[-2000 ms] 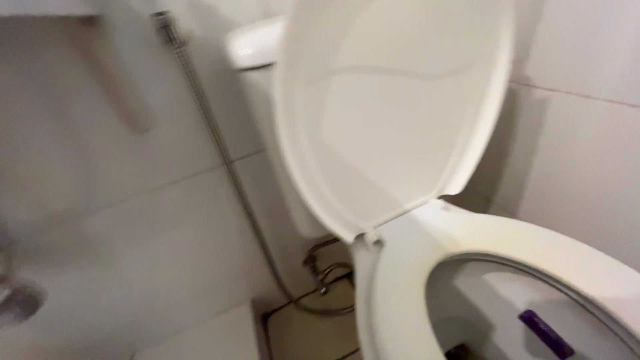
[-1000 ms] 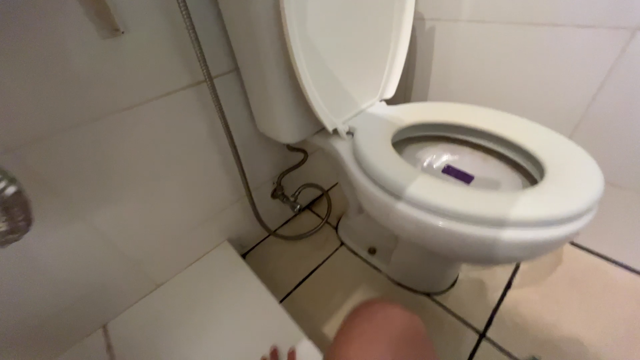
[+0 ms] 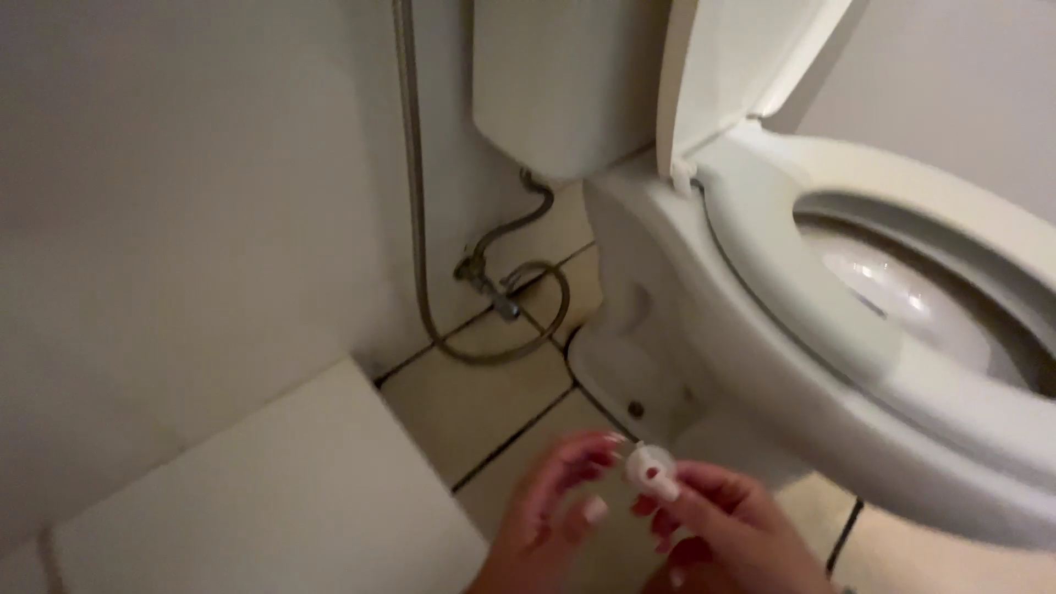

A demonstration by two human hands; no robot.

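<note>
Between the thumb and fingers of my right hand (image 3: 709,516) is a small round whitish translucent piece (image 3: 650,469) with a hole or reddish spot at its middle; its exact kind cannot be told. Just left of it, my left hand (image 3: 557,503) has its fingers curled but apart, with nothing seen in them. Both hands are low in the head view, in front of the base of a white toilet (image 3: 718,330). The toilet's seat (image 3: 792,272) is down and its lid (image 3: 734,66) stands raised.
A metal hose (image 3: 418,206) hangs along the wall and loops near the floor beside a shutoff valve (image 3: 470,268). Above it is the toilet tank (image 3: 569,82). A white ledge (image 3: 264,487) juts out at the lower left. The floor tiles (image 3: 470,404) have dark joints.
Both hands have come fully into view, my right one with the small round piece; a second ago only fingertips and part of a limb showed. The view has moved closer to the toilet base.
</note>
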